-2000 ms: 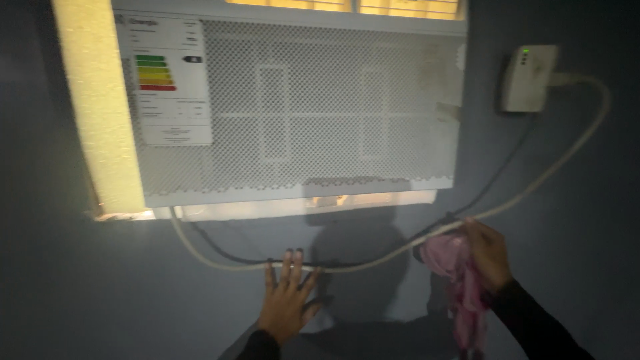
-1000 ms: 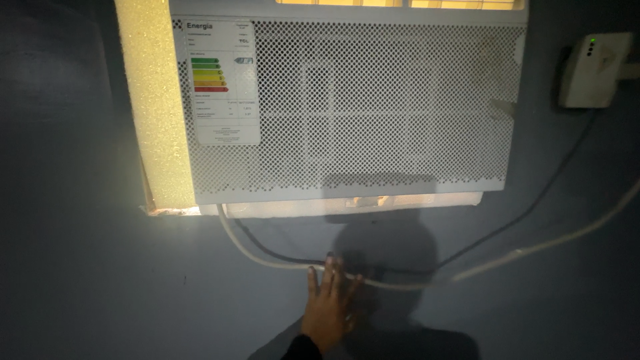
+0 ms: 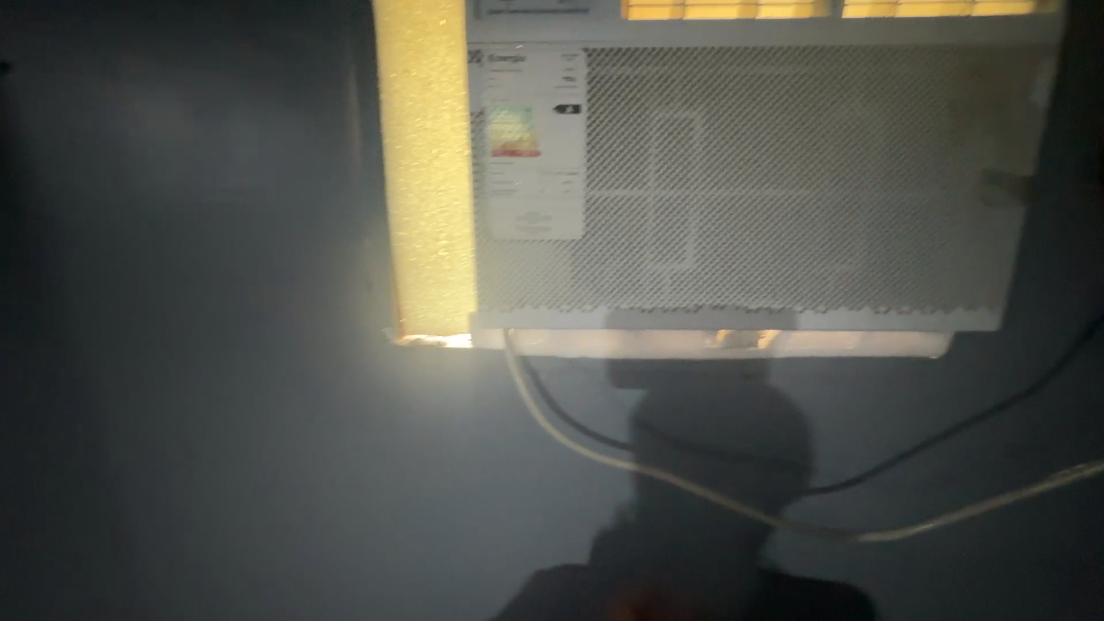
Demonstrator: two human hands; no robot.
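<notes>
Neither my left hand nor my right hand can be made out. A faint reddish blur lies at the bottom edge, too unclear to name. A white window air conditioner (image 3: 776, 172) with a perforated front grille is set in the wall, and an energy label (image 3: 536, 203) is stuck on its left side. From under its lower left edge a white power cord (image 3: 673, 479) sags in a loop and rises to the right edge of the view. The cord casts a dark shadow on the wall.
A yellow foam strip (image 3: 431, 172) fills the gap left of the air conditioner. Yellow-lit louvres (image 3: 724, 9) show at the top. The dark grey wall (image 3: 216, 431) surrounds the unit, with the shadow of a head and shoulders below it.
My left hand, earlier at the cord, has dropped out of clear view. My right hand, holding a pink cloth two seconds ago, and the plug-in adapter are out of view. The view has shifted left.
</notes>
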